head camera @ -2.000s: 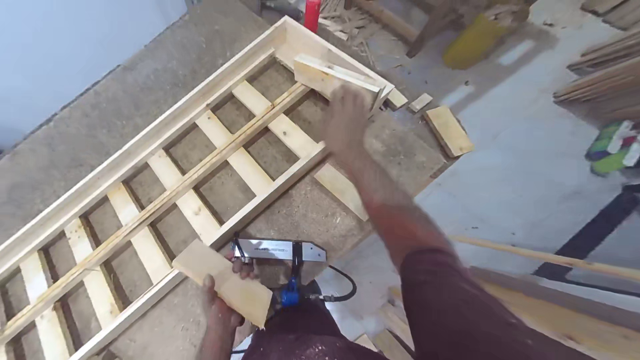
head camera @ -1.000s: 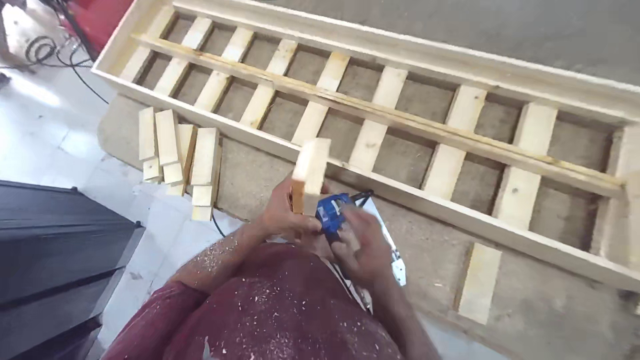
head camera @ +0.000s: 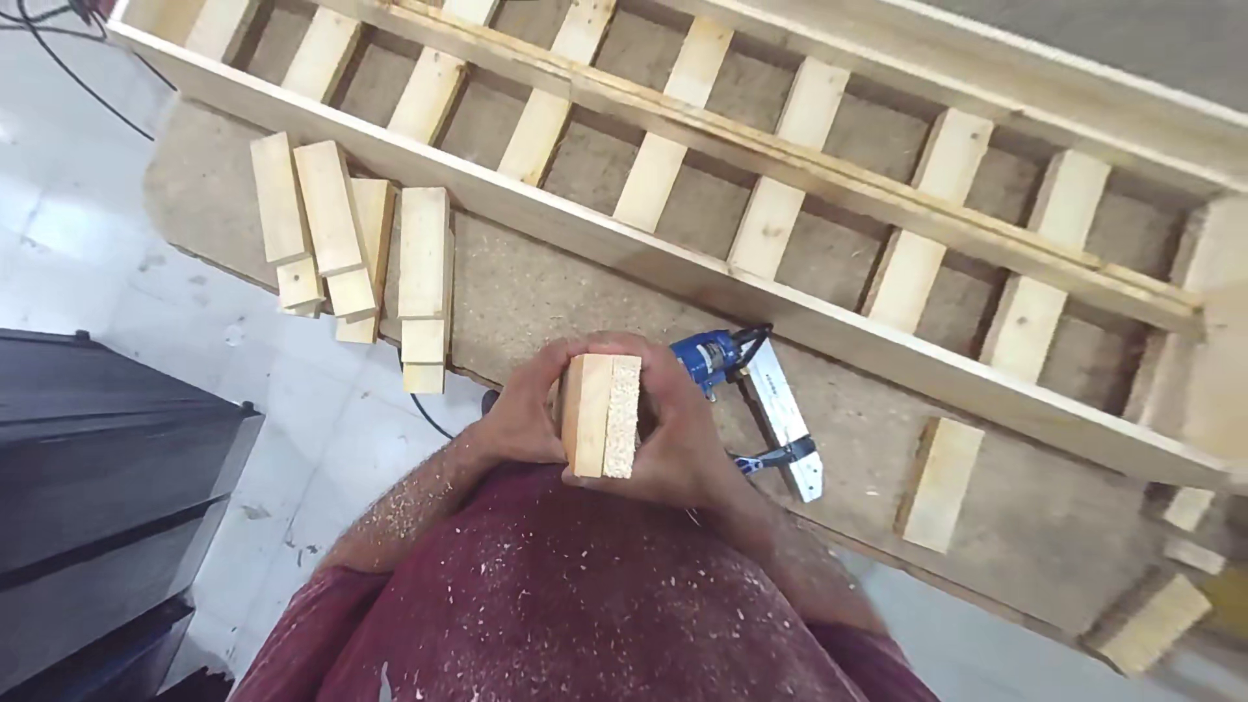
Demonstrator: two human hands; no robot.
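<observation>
Both my hands grip a small stack of short wooden boards [head camera: 603, 414] with their ends facing up, close in front of my body. My left hand [head camera: 526, 405] clasps the stack from the left and my right hand [head camera: 682, 429] from the right. Just beyond my right hand lies a blue and silver pneumatic nail gun [head camera: 780, 400] on the worktable. Past my hands stretches a long wooden frame [head camera: 624, 244] with crosswise slats and a lengthwise middle rail.
Stacked wood blocks [head camera: 424, 253] lie at the left edge of the worktable [head camera: 546, 283]. A single board [head camera: 944, 485] and an offcut [head camera: 1155, 624] lie to the right. A dark ribbed object [head camera: 107, 487] stands at lower left; a thin hose [head camera: 429, 414] hangs near the table edge.
The view has swung far round. Two seconds ago my left hand held a board while my right reached to boards at the frame's corner. My right hand has left the nail gun's side and now clasps the stack.
</observation>
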